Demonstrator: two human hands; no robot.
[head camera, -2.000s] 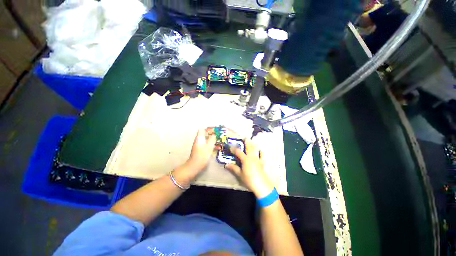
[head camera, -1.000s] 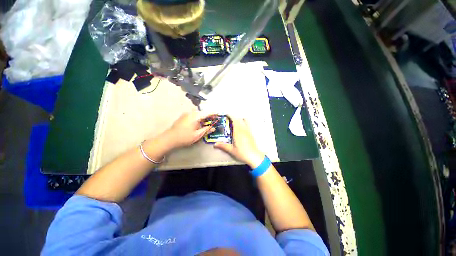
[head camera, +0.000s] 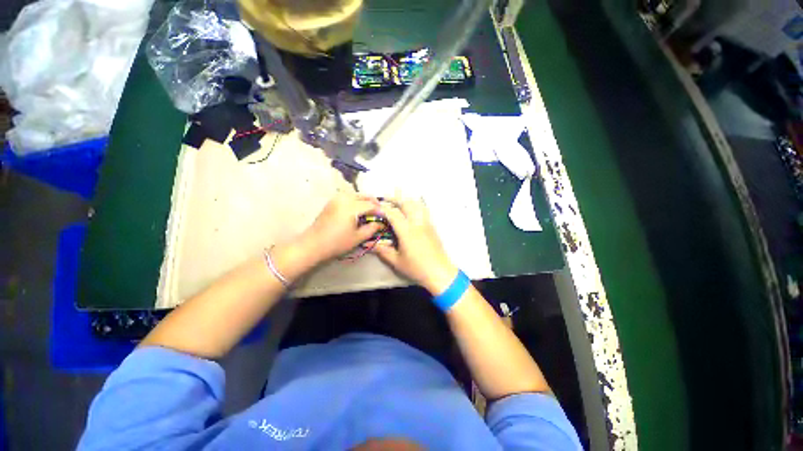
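A black device housing (head camera: 379, 231) lies on the beige work mat (head camera: 255, 220), mostly hidden under my fingers. My left hand (head camera: 342, 227) grips its left side, fingertips over the top. My right hand (head camera: 412, 240) holds its right side, fingers curled over it. Thin red lead wires (head camera: 359, 253) stick out at the lower left, between my hands. How the board sits inside cannot be seen.
The hanging screwdriver (head camera: 321, 132) and its clear tube (head camera: 423, 84) are just beyond my hands. Housings (head camera: 374, 70) lie at the back. Black pads (head camera: 224, 123) and a plastic bag (head camera: 198, 57) are back left. White scraps (head camera: 502, 145) lie right, beside the chipped conveyor edge (head camera: 563, 203).
The small board, earlier at my left fingers, is no longer seen apart. My hands have closed in over the housing, covering it more. The view has shifted, so the screwdriver appears further left than at first.
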